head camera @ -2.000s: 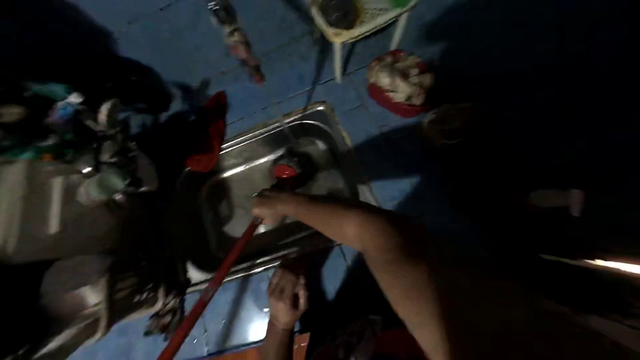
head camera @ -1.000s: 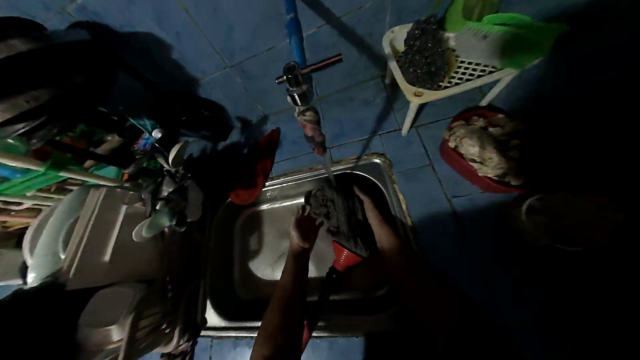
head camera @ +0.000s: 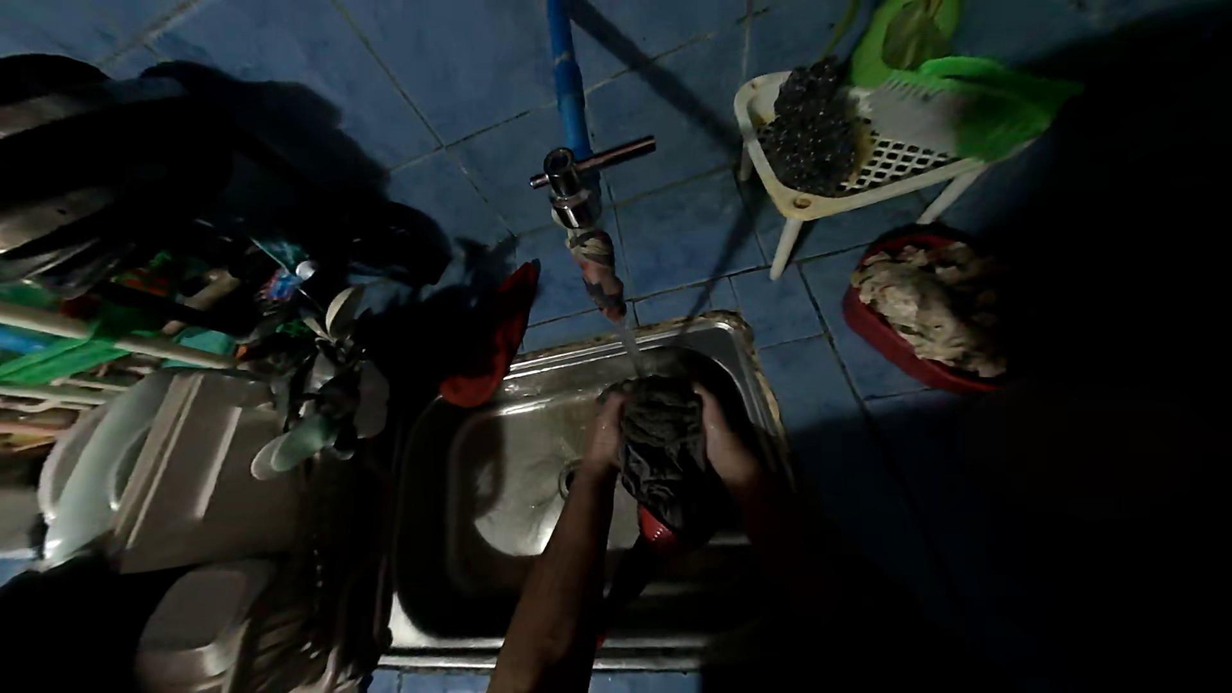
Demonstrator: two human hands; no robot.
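Observation:
Both bare hands hold a dark wet cloth (head camera: 662, 448) over the stainless steel sink (head camera: 510, 452). My left hand (head camera: 606, 433) grips its left side, and my right hand (head camera: 724, 445) its right side. A red plastic piece (head camera: 657, 529) shows under the cloth's lower end, with a dark, dim handle running down toward the sink's near edge. Above, water runs onto the cloth from a metal faucet (head camera: 575, 197) on a blue pipe, its spout wrapped in cloth (head camera: 599, 274).
A dish rack with pans, plates and utensils (head camera: 173, 462) stands at left. A red cloth or plastic item (head camera: 496, 342) lies at the sink's back left edge. At right are a white plastic corner shelf (head camera: 794, 207) with a dark scourer and a red basin (head camera: 881, 337) of pale cloth.
Two seconds ago one hand gripped a red pole and the other was near the sink's front edge. Now both hands are on the dark cloth under the faucet. The view has shifted.

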